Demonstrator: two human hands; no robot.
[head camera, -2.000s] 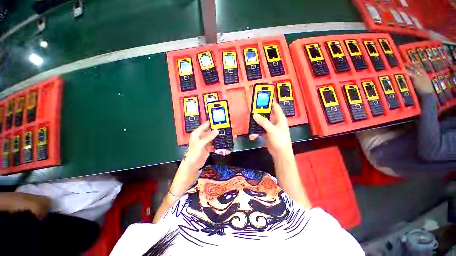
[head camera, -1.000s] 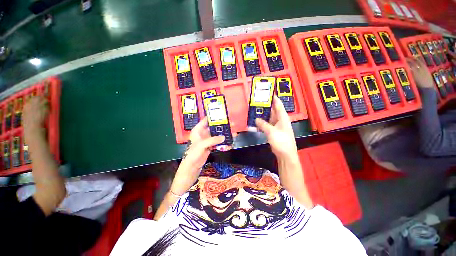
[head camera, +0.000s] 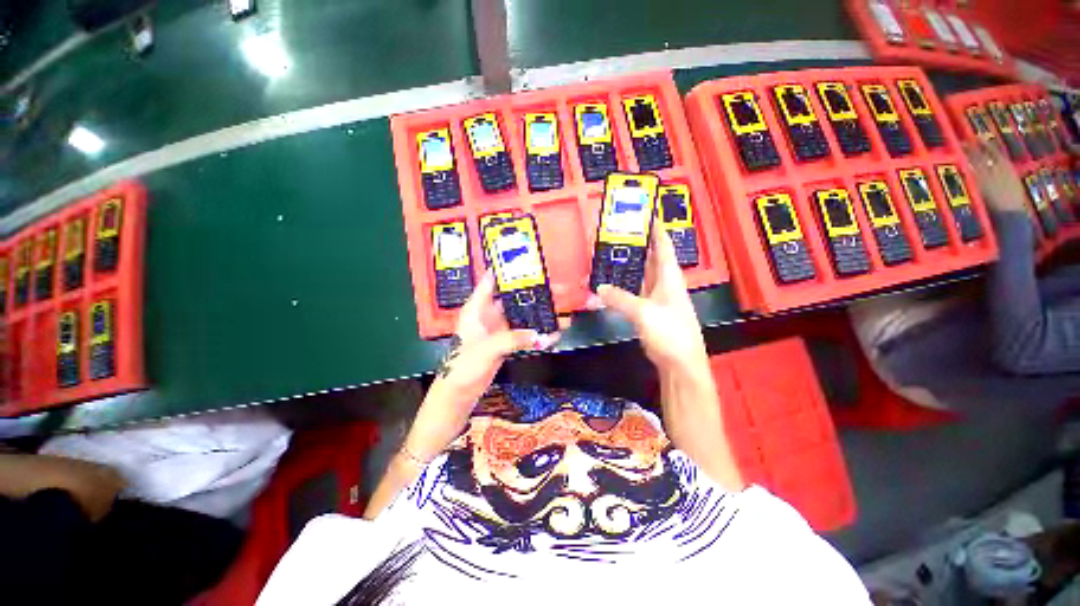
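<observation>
My left hand (head camera: 480, 337) holds a keypad phone (head camera: 519, 270) upright over the near edge of the red phone tray (head camera: 409, 272). My right hand (head camera: 651, 310) holds another keypad phone (head camera: 624, 231) a little farther right and higher. Both phones have yellow frames, dark keys and lit, mostly white screens with a blue patch. The tray under them holds more yellow-framed phones; several in its far row have lit screens, and the far right one is dark. A red slot shows between the two held phones. The held phones partly cover the near row.
A second red tray (head camera: 714, 189) of dark-screened phones adjoins on the right, another lies at far right near a person's arm (head camera: 1013, 272). A partly filled tray (head camera: 136, 296) lies left on the green bench (head camera: 272, 272). A red stool or tray (head camera: 788, 426) is below the bench edge.
Both held phones' screens went from blue-white to mostly white with a blue patch. The right phone moved slightly up. Another person's arm came to the left tray and withdrew; fewer phones show there.
</observation>
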